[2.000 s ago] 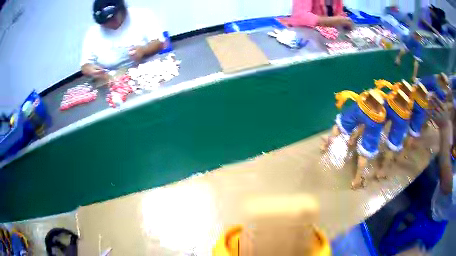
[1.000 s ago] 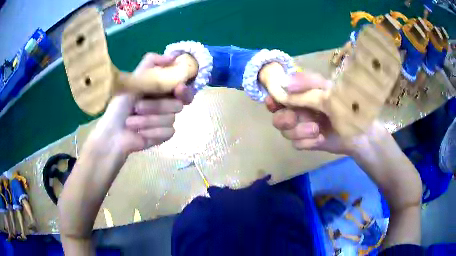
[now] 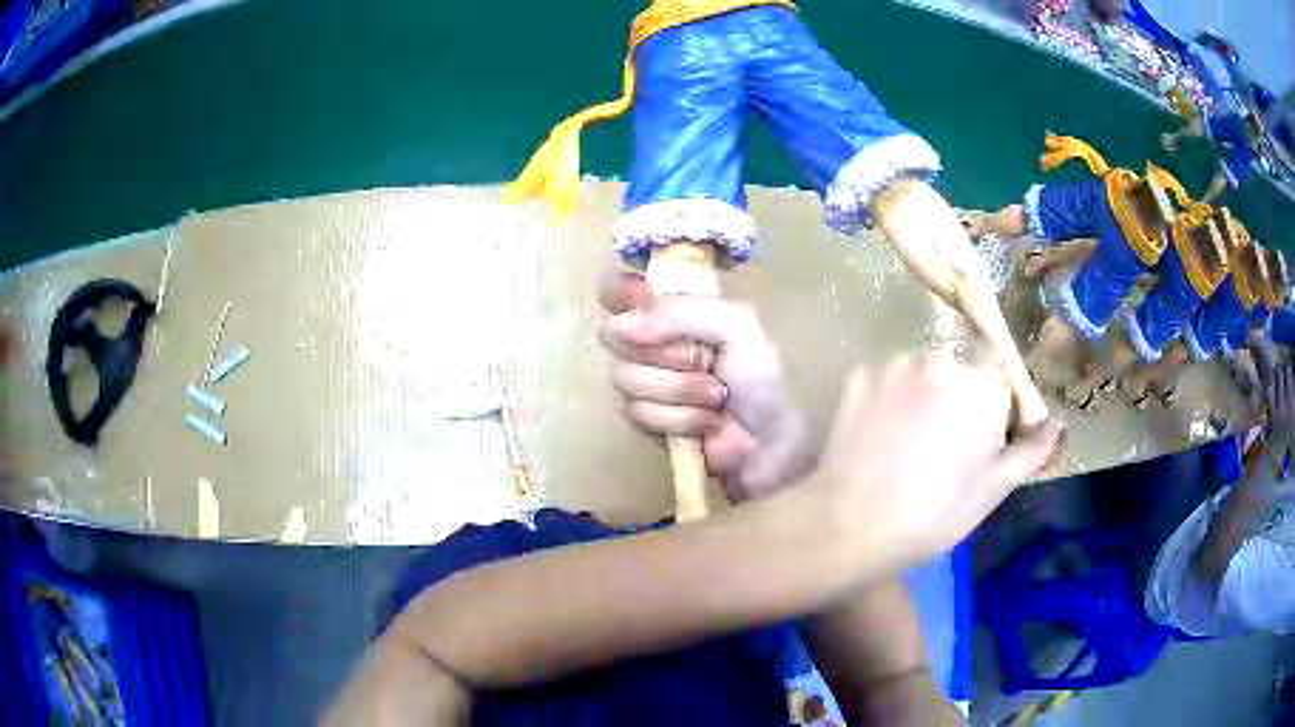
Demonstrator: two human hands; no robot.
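A figure lower body (image 3: 696,107) is held over the bench, shorts up and legs pointing down, its waist cut off by the top edge. Its yellow-orange sash tail hangs to the left. My right hand (image 3: 703,376) is closed around the left-side leg, below the white cuff. My left forearm crosses over my right arm. My left hand (image 3: 930,440) is at the lower end of the other leg (image 3: 966,284), its fingers curled around the ankle or foot, which they mostly hide. The left hand is slightly blurred.
Several figure lower bodies (image 3: 1122,270) stand at the bench's right. A black ring-shaped item (image 3: 97,361), small pale pieces (image 3: 206,412) and a thin tool (image 3: 514,455) lie left. A blue stool (image 3: 1072,604) and a person's arm (image 3: 1236,526) are at right. A tray (image 3: 85,639) is lower left.
The figure has turned from soles facing me to shorts up, legs down. My hands have gone from side by side to crossed, the left now at the right side.
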